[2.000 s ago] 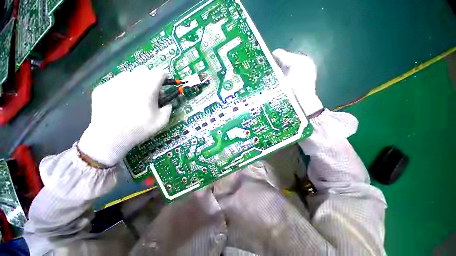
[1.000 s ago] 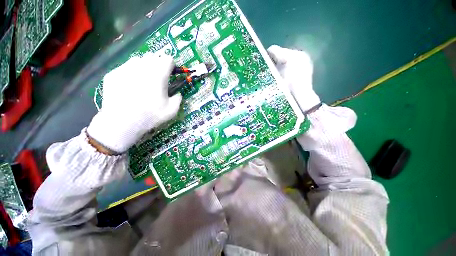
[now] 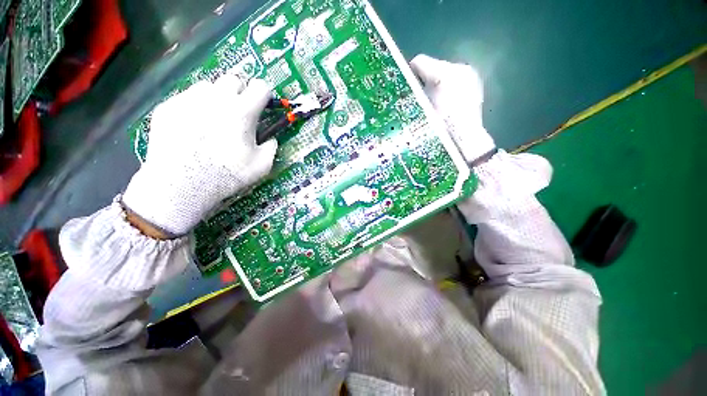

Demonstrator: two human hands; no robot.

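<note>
A large green circuit board (image 3: 403, 166), solder side up, is held tilted over the bench edge. My left hand (image 3: 203, 151), in a white glove, is shut on cutters (image 3: 298, 110) with black handles and orange-red near the silver jaws. The cutters' tips are at the board's upper middle, on the silvery solder area. My right hand (image 3: 456, 104), also gloved, grips the board's right edge; its fingers under the board are hidden. Whether the jaws are open or closed is hard to tell.
Other green boards (image 3: 37, 48) on red pads (image 3: 97, 58) lie at the left. Yellow tape (image 3: 612, 97) edges the dark green mat. A small black object (image 3: 605, 235) lies on the brighter green table at the right.
The board has shifted slightly up and left in view. My left hand and the cutters have moved a little up the board. My right hand keeps its grip and sits slightly higher.
</note>
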